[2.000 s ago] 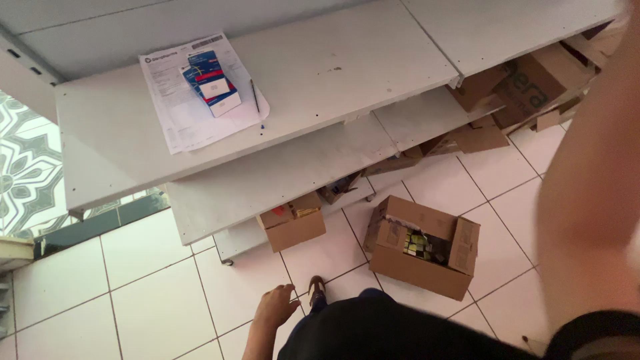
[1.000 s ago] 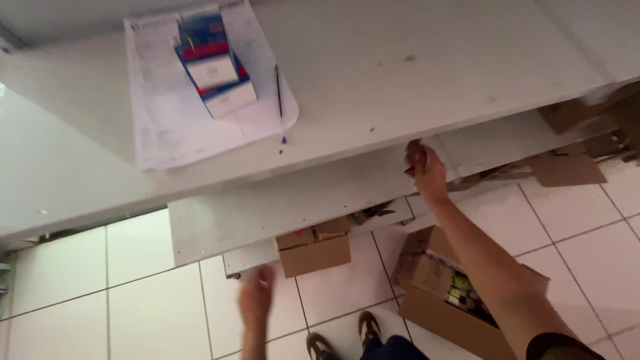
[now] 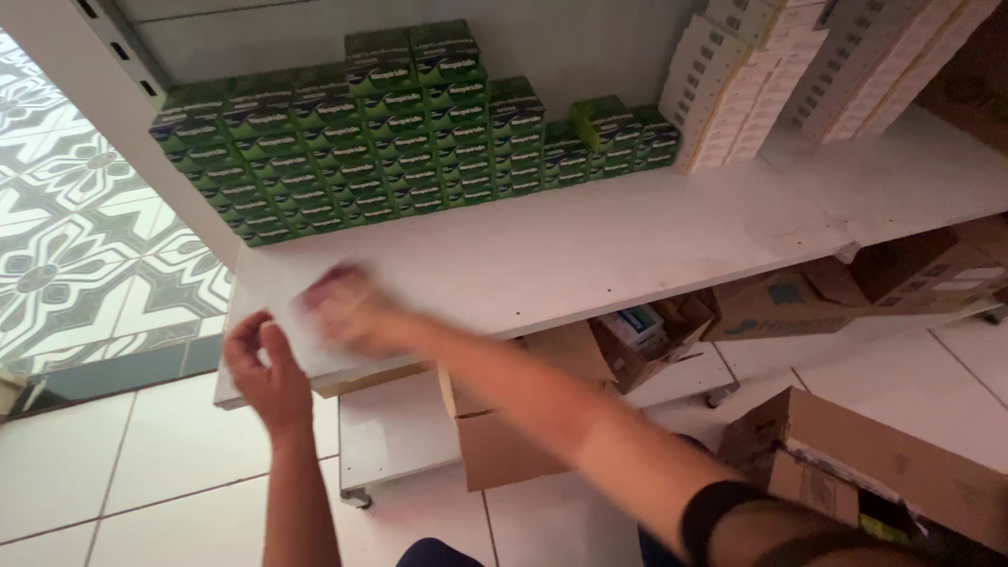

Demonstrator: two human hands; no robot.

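My left hand is raised at the left end of the white shelf board, fingers curled and apart, with nothing in it. Just right of it, my right hand is blurred by motion over the shelf; a dark reddish thing shows at its fingers, too blurred to name or to tell whether it is gripped. Behind both hands, green medicine boxes stand in stacked columns against the grey back panel. To their right rise tall stacks of white boxes.
Below the shelf are an open cardboard box, another holding small packs, and more cartons. A larger open carton stands on the tiled floor at lower right. A lower white shelf juts out on a caster.
The view has shifted greatly, from the upper shelf with papers and a pen to the stacked boxes. My right hand has moved from the shelf edge to beside my left hand.
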